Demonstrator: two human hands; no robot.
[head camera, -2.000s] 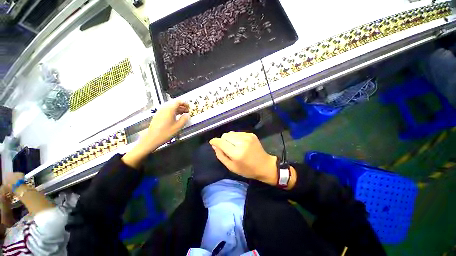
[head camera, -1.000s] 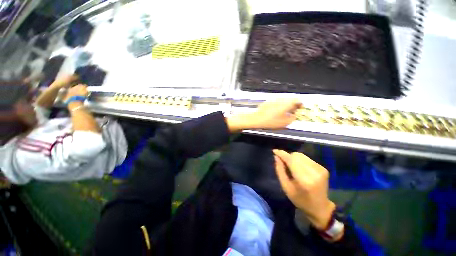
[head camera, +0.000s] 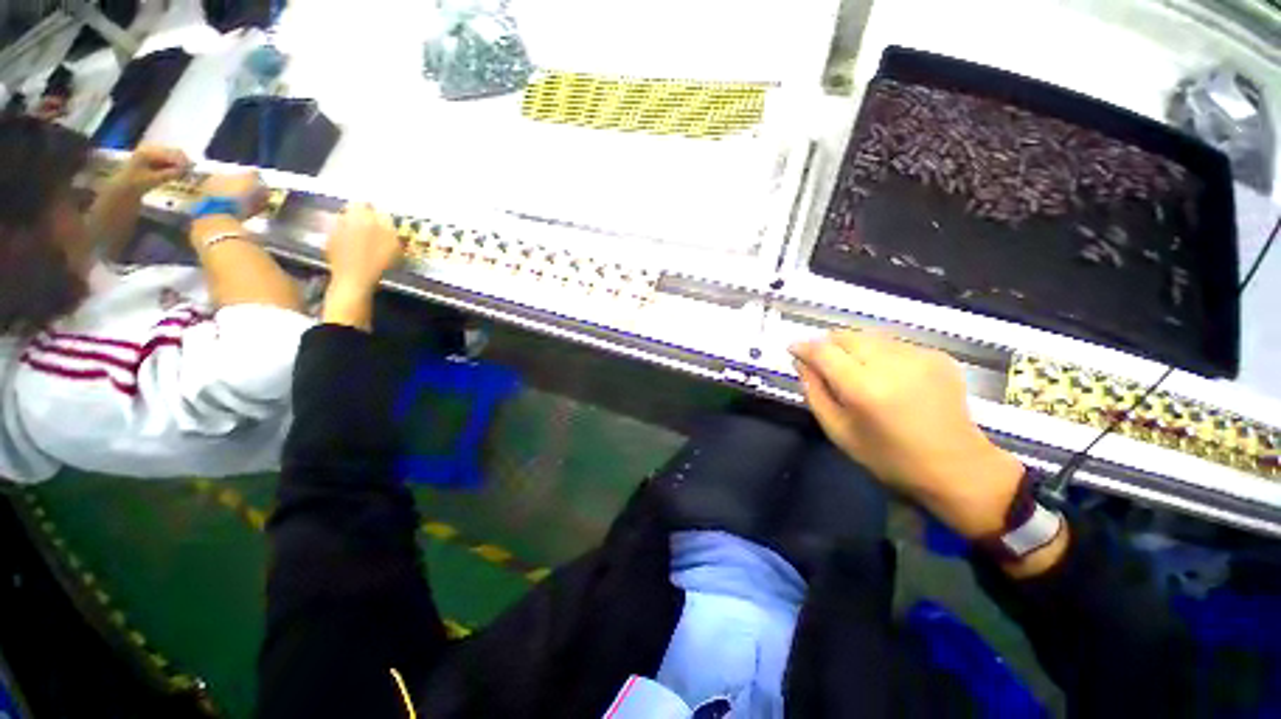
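My left hand (head camera: 363, 247) is stretched far left over the conveyor rail (head camera: 710, 291), at the left end of a row of filled circuit boards (head camera: 527, 260). Its fingertips are blurred, so its grip cannot be told. My right hand (head camera: 906, 414), with a dark red wrist strap with a pale face (head camera: 1033, 532), rests over the rail's front edge. Its fingers are curled and hide whatever may be inside. More filled boards (head camera: 1124, 407) lie in the rail to its right. The black parts tray (head camera: 969, 260) holds loose dark cylindrical components behind the rail.
A block of yellow components (head camera: 644, 106) lies on the white bench, beside a clear plastic bag of parts (head camera: 478, 54). A neighbouring worker (head camera: 176, 372) works at the rail on the left. A black cord (head camera: 1152, 386) crosses the rail at right. A blue stool (head camera: 452, 421) stands below.
The view has swung left. My left hand has moved left along the rail, away from the right-hand boards. My right hand has come up from below onto the rail's edge.
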